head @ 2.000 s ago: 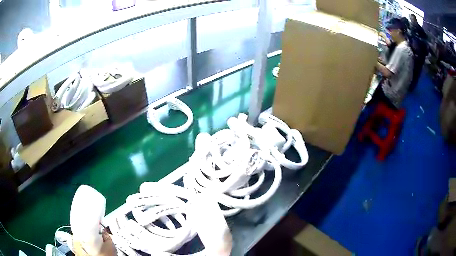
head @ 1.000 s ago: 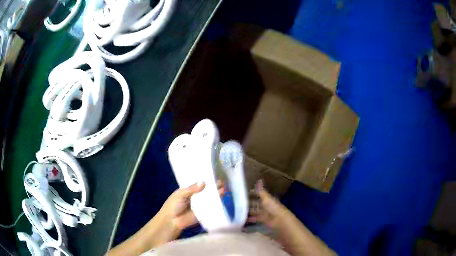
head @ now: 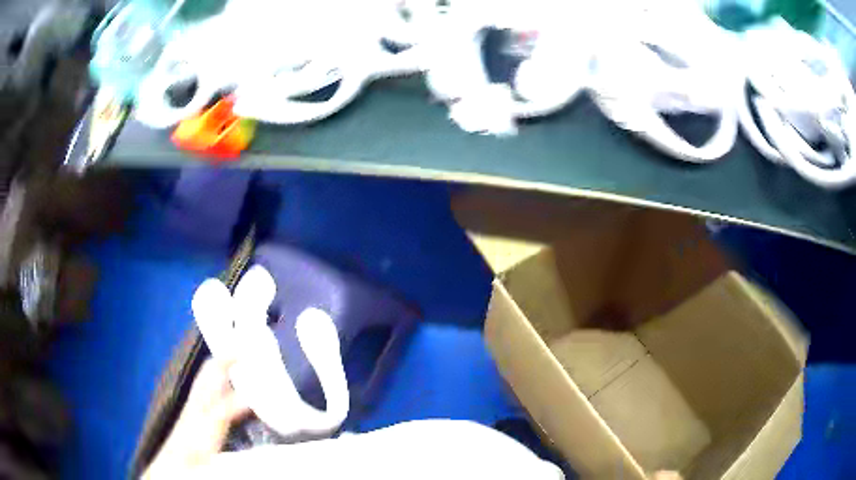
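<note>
My left hand (head: 218, 403) holds white neck fans (head: 272, 375) at the lower left. Their rounded ends point up, and two bands lie close together. A small skin-coloured patch at the bottom edge, on the carton's near wall, looks like my right hand (head: 666, 475); it is almost all cut off. The open brown carton (head: 540, 375) stands on the right, and its visible floor is bare. More white neck fans (head: 676, 103) lie in blurred heaps along the dark worktop (head: 375, 141).
An orange tape dispenser (head: 216, 131) lies at the worktop's left front edge. A dark purple stool-like object (head: 324, 281) stands on the blue floor (head: 441, 361) behind the held fans. Dark blurred clutter fills the far left.
The view has swung left, so the worktop now runs across the top. The left hand still holds the fans. The right hand has moved away from them, almost out of the picture.
</note>
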